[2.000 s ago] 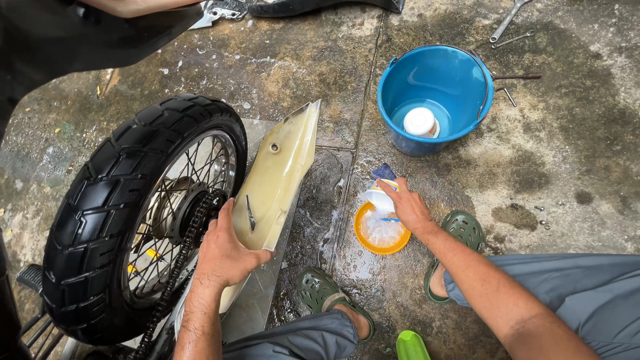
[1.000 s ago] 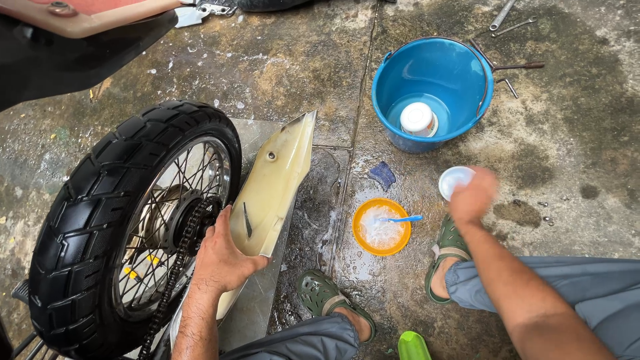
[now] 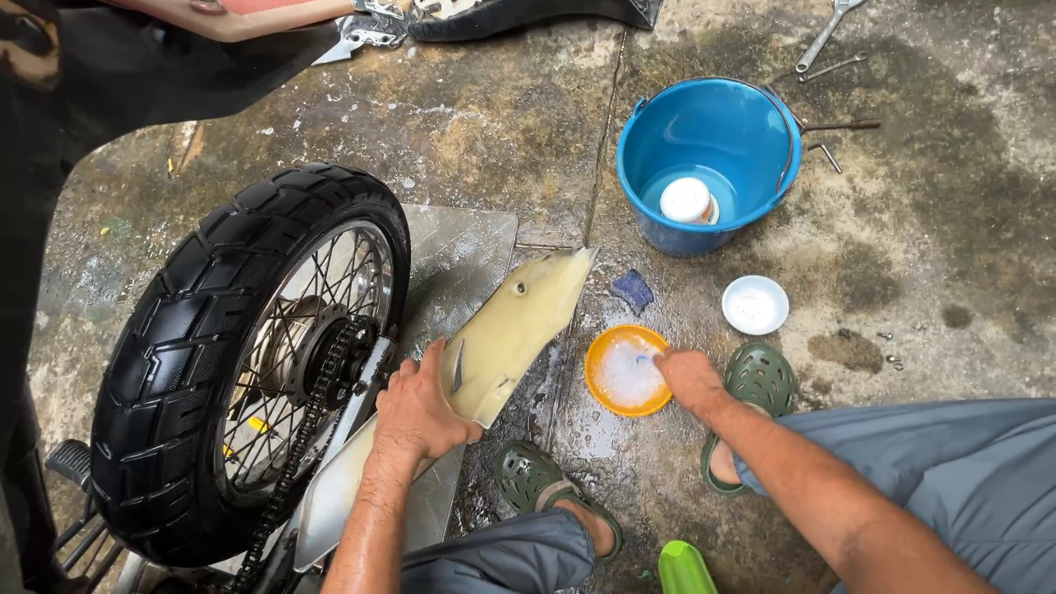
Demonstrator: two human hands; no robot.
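Note:
My left hand (image 3: 425,410) grips the edge of a cream plastic motorcycle panel (image 3: 528,318), held tilted beside the rear wheel. My right hand (image 3: 691,378) is at the right rim of an orange bowl (image 3: 591,375) of sudsy water, closed on the handle of a blue brush, whose head is hidden in the foam. A blue scouring pad (image 3: 633,290) lies on the wet concrete just above the bowl. A small white dish (image 3: 755,304) with white contents rests to the right.
A blue bucket (image 3: 652,227) holds water and a white-lidded tub (image 3: 686,200). The motorcycle's rear tyre (image 3: 157,363) and chain (image 3: 318,412) are at left. An adjustable wrench (image 3: 821,41), a spanner (image 3: 833,66) and small screws lie at right. A bright green object (image 3: 685,569) lies near my feet.
My right hand has set the white dish down at the right and come back to the orange bowl, taking hold of the blue brush. The cream panel has tipped further to the right.

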